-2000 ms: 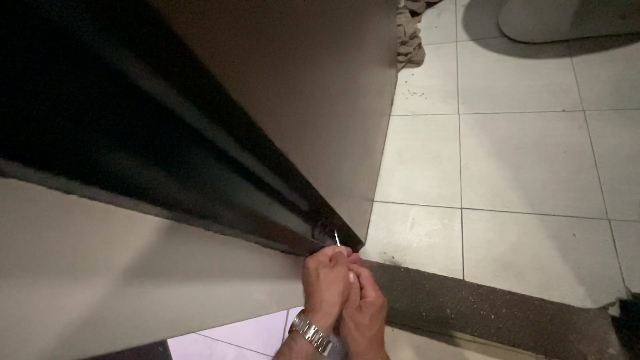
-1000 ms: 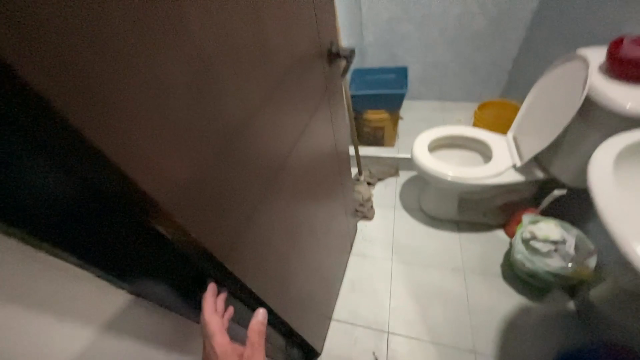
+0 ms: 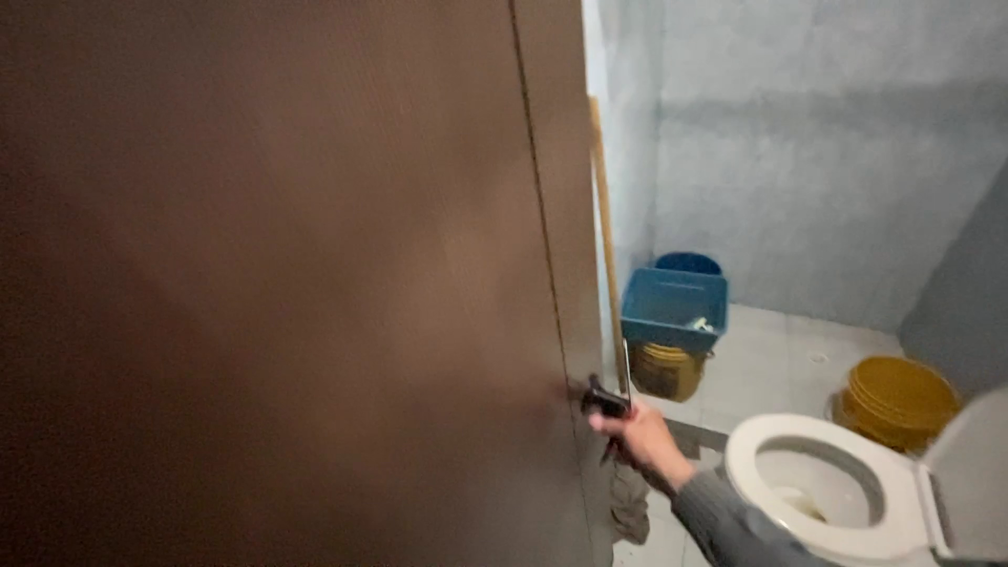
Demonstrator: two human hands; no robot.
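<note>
My right hand (image 3: 646, 441), in a grey sleeve, reaches in from the lower right to the black lever handle (image 3: 605, 400) of a brown door (image 3: 354, 283). Its fingers are at the lever and blurred. A thin metal-shafted tool (image 3: 628, 370), perhaps a screwdriver, stands upright out of the same hand; its grip is mostly hidden by the fingers. The door fills the left and middle of the view. My left hand is out of view.
Behind the door edge stand a wooden pole (image 3: 605, 213), a grey rag (image 3: 630, 508) on the floor, and a blue basin (image 3: 677, 303) on a yellow bucket (image 3: 668, 372). To the right are a toilet (image 3: 740, 465) with its lid raised and another yellow bucket (image 3: 898, 398).
The view has swung up from the door's bottom edge to its handle. Both hands were together low at the door's bottom edge; now my right hand is at the lever and the left is out of view.
</note>
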